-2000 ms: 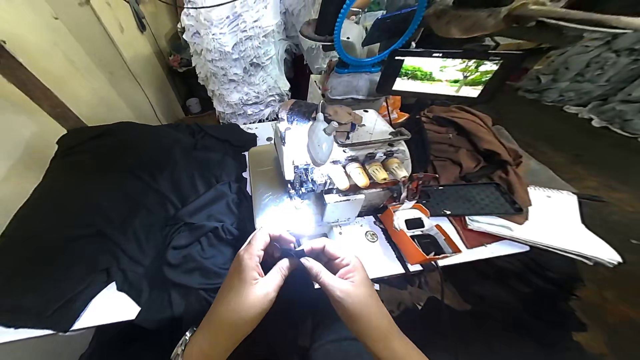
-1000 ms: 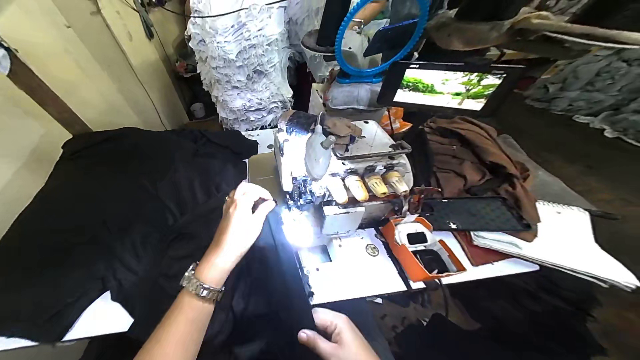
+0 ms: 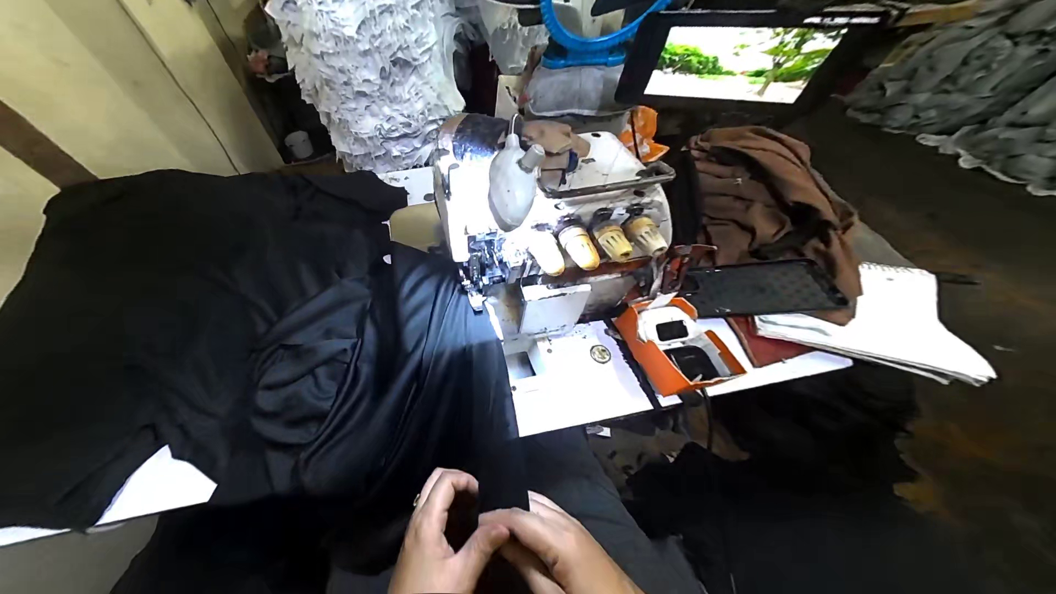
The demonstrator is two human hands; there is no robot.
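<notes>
Black fabric (image 3: 388,396) runs from the left side of the table, past the needle area of a white overlock sewing machine (image 3: 474,194), down to my lap. My left hand (image 3: 450,536) and my right hand (image 3: 553,544) meet at the fabric's near edge, low in the view. Both pinch the black cloth between thumb and fingers, though part of the grip is hidden by the fingers and dark shadow. The machine's lamp lights the cloth beside the presser foot (image 3: 477,301), which stands at the fabric's right edge.
Right of the machine lie an orange box (image 3: 660,384), a dark phone-like slab (image 3: 763,287), a notebook (image 3: 891,330) and brown cloth (image 3: 767,190). A screen (image 3: 742,64) stands behind. White ruffled material (image 3: 371,74) hangs at the back. More black fabric (image 3: 148,313) covers the left table.
My left hand has come down from beside the machine to the cloth's near edge, next to my right hand. Two seconds ago both hands were together just in front of the machine.
</notes>
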